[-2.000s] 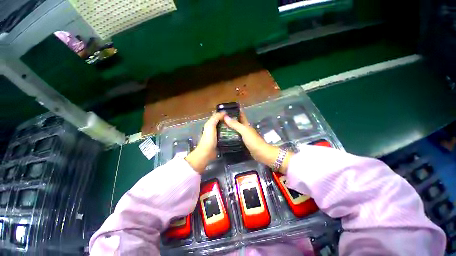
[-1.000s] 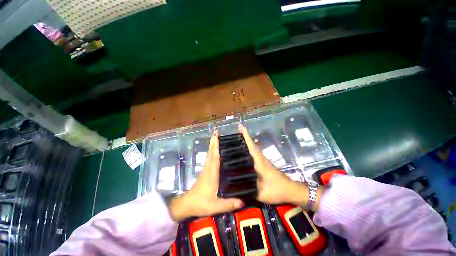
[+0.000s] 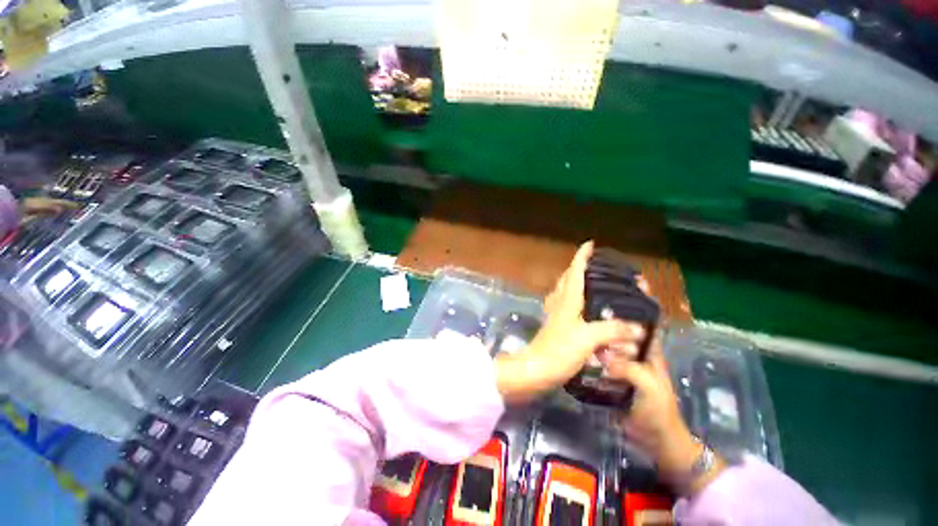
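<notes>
Both my hands hold a stack of black phones (image 3: 620, 298) above the clear tray (image 3: 766, 411). My left hand (image 3: 561, 339) presses the stack from the left. My right hand (image 3: 653, 396) is at its right and lower side, fingers across the nearest phone. Several red phones with cream frames and dark displays, such as this one (image 3: 478, 491), lie front up in the tray's near row. The far pockets show pale patches; my hands and sleeves hide part of the tray.
The brown board (image 3: 535, 231) lies behind the tray. A white paper slip (image 3: 394, 292) is left of it. Tall stacked trays (image 3: 154, 241) stand at the left by a pale post (image 3: 298, 113). Dark phones in trays (image 3: 170, 462) are lower left. Another person's hand (image 3: 43, 205) shows far left.
The view has swung left, showing more stacked trays. The phone stack, earlier on edge between my flat palms, is now raised and tilted, with my fingers over its near face.
</notes>
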